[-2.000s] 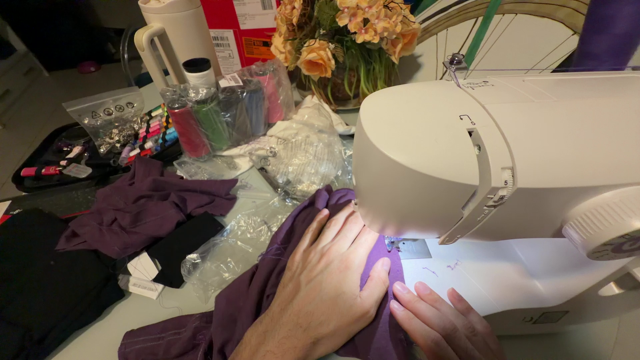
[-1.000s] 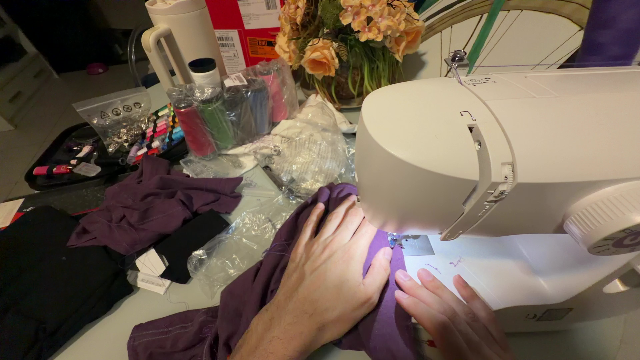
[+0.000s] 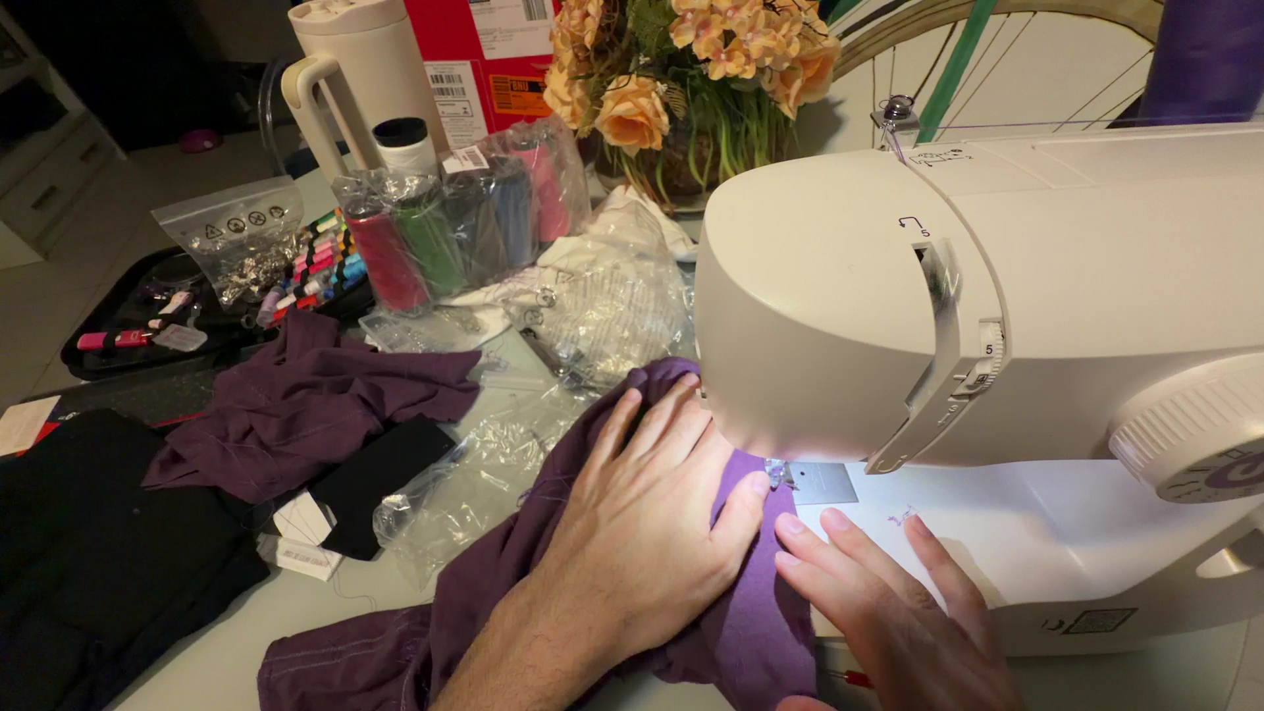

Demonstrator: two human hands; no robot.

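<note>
A white sewing machine [image 3: 839, 296] fills the right side. Purple fabric [image 3: 760, 612] lies under its lit presser foot [image 3: 777, 474], with its edge running toward me. My left hand [image 3: 652, 523] rests flat on the fabric, fingers spread, left of the foot. My right hand [image 3: 889, 602] is at the fabric's right edge, two fingertips touching it or just beside it, the other fingers over the machine's white bed. Loose thread bits [image 3: 901, 516] lie on that bed near the metal needle plate [image 3: 828, 484]. The needle itself is hard to make out.
Left are dark purple cloth [image 3: 316, 405], black garments [image 3: 99, 553] and crumpled clear plastic [image 3: 484, 474]. Behind stand wrapped thread spools [image 3: 430, 237], a sewing kit [image 3: 109, 346], a cream jug [image 3: 365, 69], a red box [image 3: 449, 30] and a flower arrangement [image 3: 691, 109]. A bicycle wheel [image 3: 1086, 20] is behind the machine.
My right hand's fingers have spread a little more over the machine bed. My left hand stays flat on the purple fabric beside the presser foot.
</note>
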